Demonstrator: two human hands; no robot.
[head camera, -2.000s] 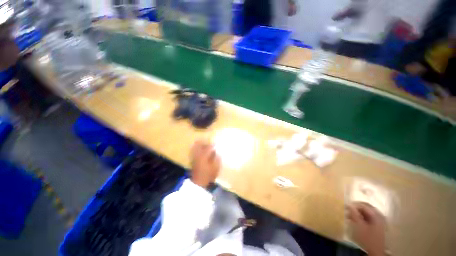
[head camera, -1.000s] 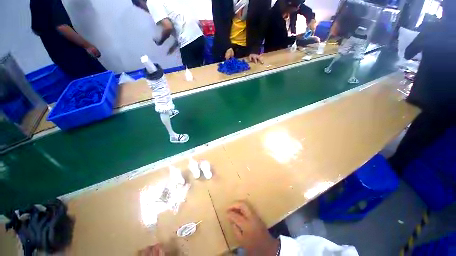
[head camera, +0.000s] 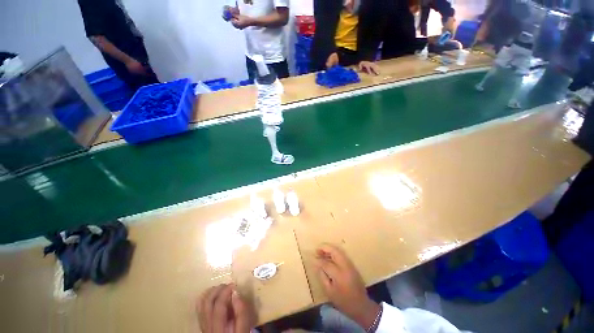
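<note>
My left hand (head camera: 225, 311) rests at the bench's front edge, fingers curled, partly cut off by the bottom edge; I see nothing in it. My right hand (head camera: 343, 279) is over the bench edge, fingers loosely bent and apart, holding nothing. Between and beyond them lies a small white oval dish (head camera: 266, 270) with a thin stick across it. White pointed bottles (head camera: 286, 202) stand behind, beside a crumpled white packet (head camera: 244, 227). A bunched pile of black sash parts (head camera: 98, 253) lies on the left. A striped figure lower body (head camera: 269, 107) stands on the green conveyor belt (head camera: 365, 123).
A blue crate of small blue parts (head camera: 156, 110) sits across the belt, beside a glass-sided metal box (head camera: 52, 107) at far left. A blue heap (head camera: 337, 76) lies on the far bench. Several people stand beyond. A blue stool (head camera: 492, 260) is at lower right.
The view has swung left, so the figure, crate and black pile appear farther right. My left hand has come more fully into view. My right hand stays by the bench edge.
</note>
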